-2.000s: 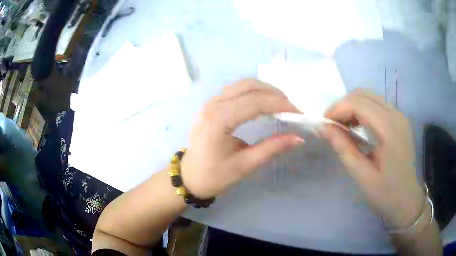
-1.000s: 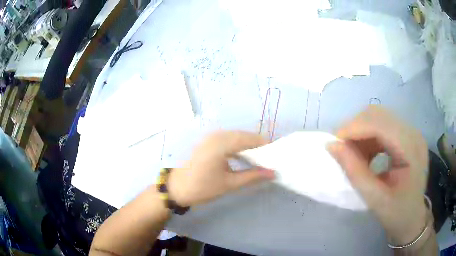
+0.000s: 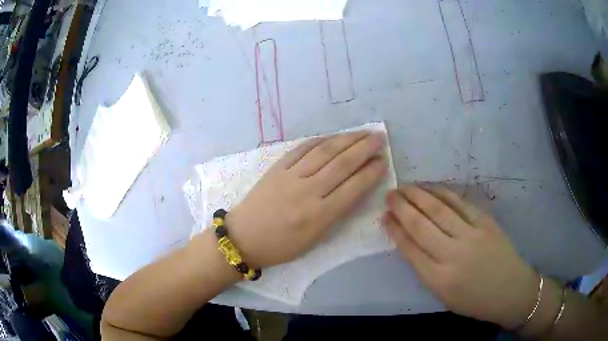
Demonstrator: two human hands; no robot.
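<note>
A white cut fabric piece (image 3: 347, 233) lies on the pale table cover (image 3: 427, 143) near the table's front edge, with a curved notch in its lower side. My left hand (image 3: 313, 193) lies flat on top of the piece, fingers together, fingertips near its upper right corner. My right hand (image 3: 460, 253) rests at the piece's right edge, its fingertips touching that edge; whether they pinch a fold there cannot be told. The left side of the piece shows a second layer or ragged edge beyond my left wrist.
A neat white fabric stack (image 3: 123, 146) lies at left. More white pieces (image 3: 287, 10) lie at the far side. The dark iron (image 3: 577, 146) is at the right edge. Red and dark outlines mark the cover. Dark looped snips (image 3: 87, 74) lie far left.
The white piece, held up in both hands before, now lies flat on the table. My left hand has flattened onto it and my right hand has lowered to its right edge. The view has shifted.
</note>
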